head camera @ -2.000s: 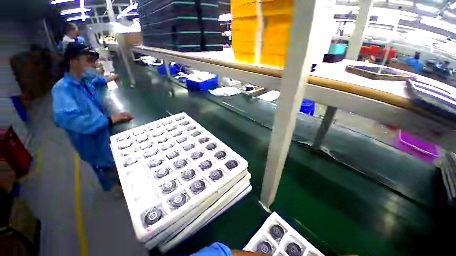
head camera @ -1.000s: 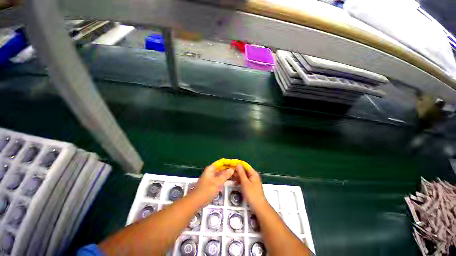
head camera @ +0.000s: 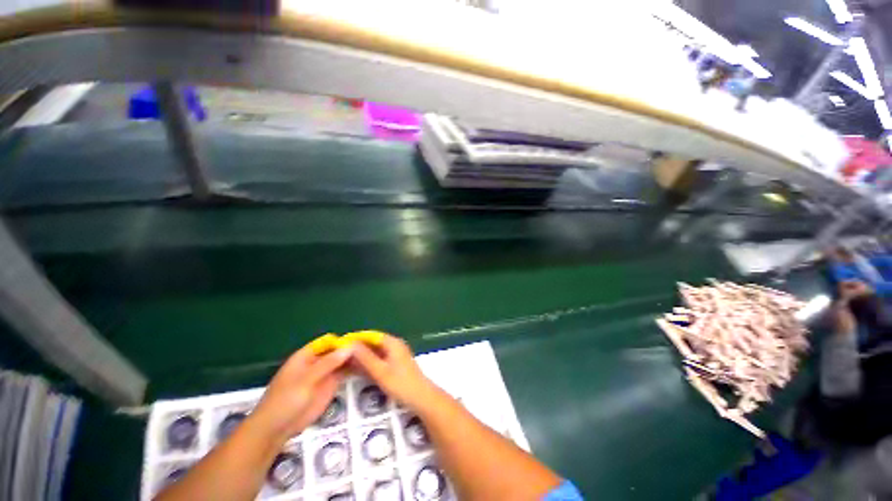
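Observation:
A white compartment tray [head camera: 469, 377] lies on the green belt below my hands, with a dark round product [head camera: 184, 431] in many of its pockets. Some pockets at its right end look empty. My left hand [head camera: 305, 387] and my right hand [head camera: 393, 372] meet at the fingertips above the tray's far edge. Yellow finger cots cover some fingertips. Whether a small part is between the fingers is hidden. My forearms cover part of the tray.
A tray stack [head camera: 34, 440] stands at the left edge beside a white post [head camera: 68, 328]. Pinkish strips [head camera: 738, 342] lie heaped at right, near another person's hand [head camera: 853, 292] and a blue object [head camera: 768, 472]. Spare trays [head camera: 509, 161] and a pink basket [head camera: 391, 119] sit beyond, below the shelf [head camera: 411, 68].
The view has swung right since the earlier frames. The strip heap and a person at right have come into view more fully. My hands, out of view at first, remain together above the tray.

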